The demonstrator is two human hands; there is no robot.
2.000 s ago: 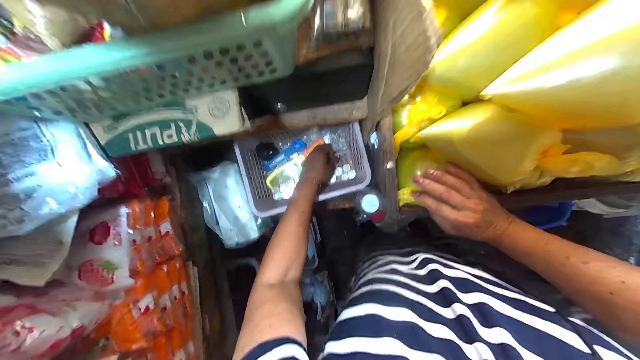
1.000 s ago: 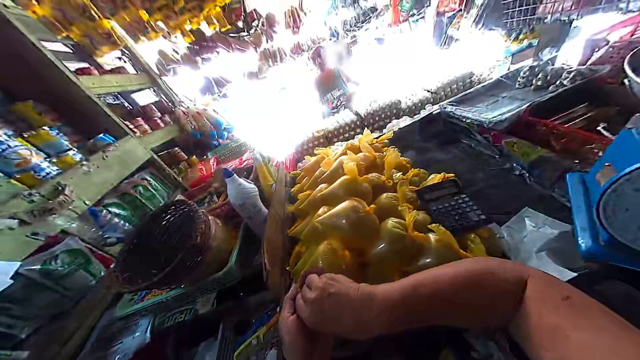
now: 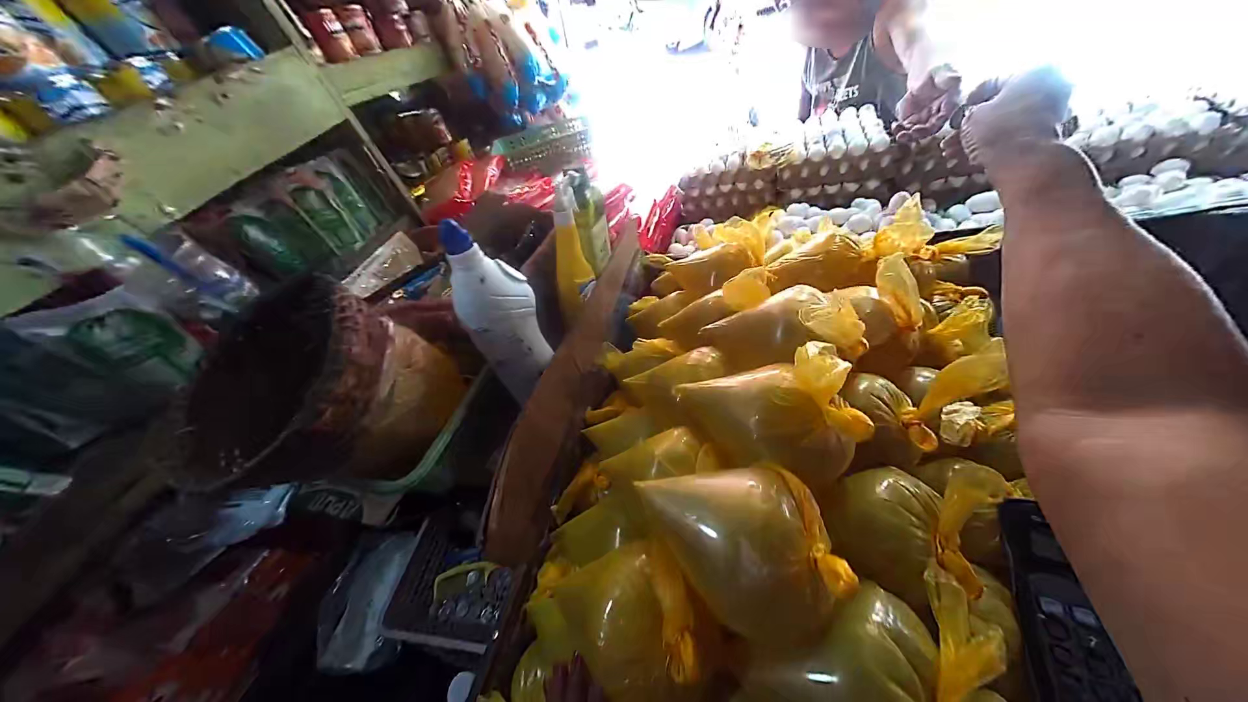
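My right arm reaches forward over the pile of knotted yellow plastic bags [image 3: 751, 546]. At its far end my right hand [image 3: 1014, 117] meets the open hand of another person [image 3: 926, 102] across the egg trays; glare and overlap hide whether anything is between the hands. What look like the fingertips of my left hand [image 3: 573, 681] show dimly at the bottom edge, against the lowest yellow bags. A black calculator [image 3: 1068, 609] lies under my right forearm, partly hidden by it.
Stacked trays of eggs [image 3: 838, 146] line the far side. Left of the bags stand a cardboard divider [image 3: 546, 429], a white bottle with a blue cap [image 3: 497, 312] and a dark woven basket [image 3: 283, 390]. Below is a small grey plastic basket [image 3: 453, 595] with coins. Shelves with goods [image 3: 205, 127] rise at left.
The view has risen from the small basket to the counter. My hands, close together one second ago, are apart; my right hand has moved forward to the other person's hand.
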